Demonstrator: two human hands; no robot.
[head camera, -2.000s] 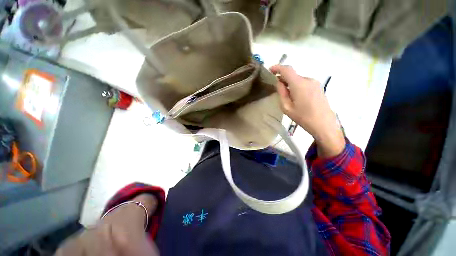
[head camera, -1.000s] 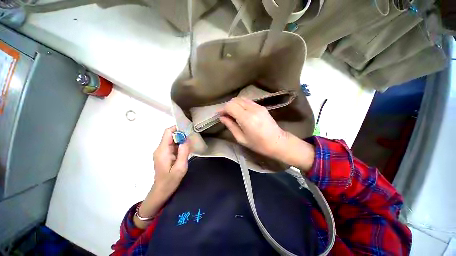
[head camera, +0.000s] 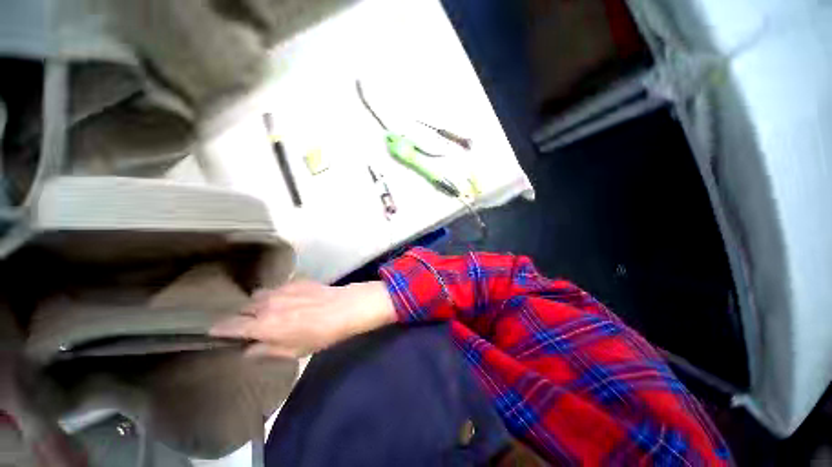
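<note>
An open beige-taupe tote bag (head camera: 201, 401) fills the lower left, blurred and cut off by the picture's edge. Its inner zip pocket (head camera: 137, 330) shows a dark slit. My right hand (head camera: 296, 317) reaches in from the right; its fingers are closed on the pocket's right end, with the fingertips partly hidden. My left hand is not in view; a blurred reddish patch at the lower left corner is too unclear to name.
On the white table (head camera: 338, 228) lie a black pen-like tool (head camera: 286, 166), a yellowish block (head camera: 316, 161), small snips (head camera: 382, 193), a green air gun (head camera: 415, 162) and an awl (head camera: 447, 136). Other taupe bags (head camera: 196, 46) stand behind. A grey-white covered shape (head camera: 766, 228) is right.
The view has swung right, so the bag now sits at the left and the tools show. My left hand, earlier on the bag's side hardware, has left the picture. My right hand stays at the pocket.
</note>
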